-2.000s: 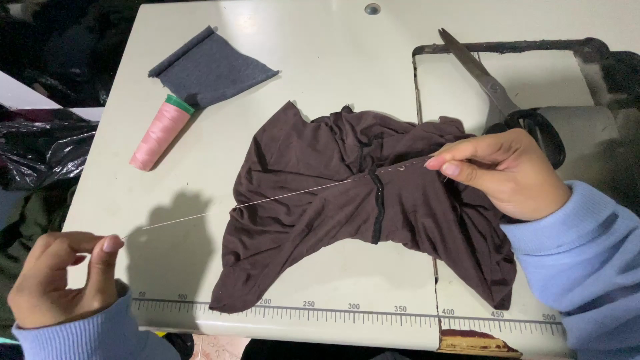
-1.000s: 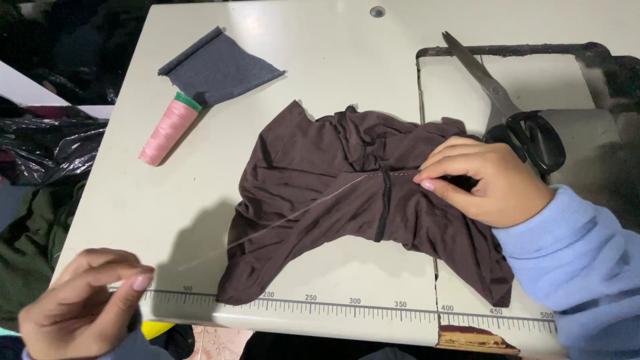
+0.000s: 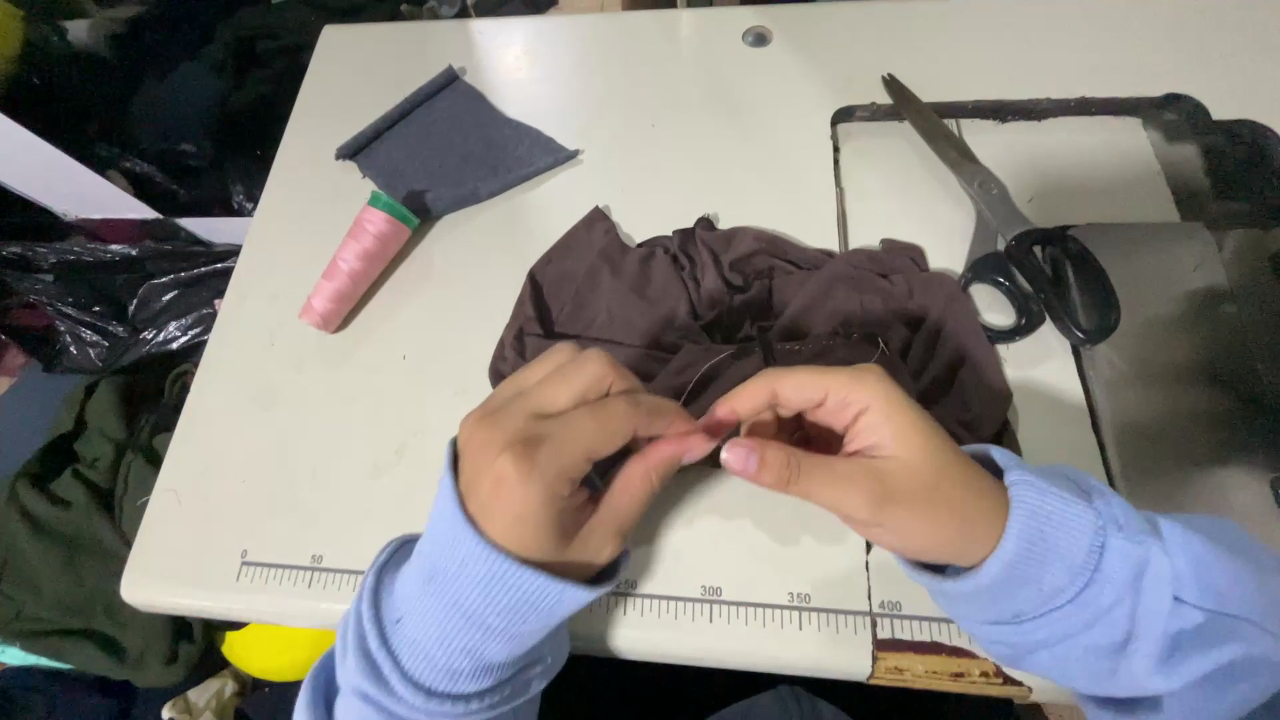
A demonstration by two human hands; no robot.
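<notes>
A dark brown fabric piece (image 3: 640, 290) lies bunched on the sewing table, with a line of light stitches and a black strip across it. My left hand (image 3: 570, 450) and my right hand (image 3: 840, 450) meet at the fabric's near edge, fingertips touching. Between thumb and finger, my right hand pinches a bit of the dark fabric. My left fingertips are pressed together beside it; a light thread (image 3: 700, 375) runs from them up to the stitches. Whether a needle is in them cannot be seen.
Black-handled scissors (image 3: 985, 190) lie at the right near the machine bed. A pink thread cone (image 3: 358, 262) and a dark grey cloth scrap (image 3: 455, 145) are at the upper left. A printed ruler (image 3: 700, 608) runs along the table's near edge.
My left hand has come from the far left, where it held the thread drawn out, to the fabric's near edge. My right hand has moved down from the stitch line to meet it.
</notes>
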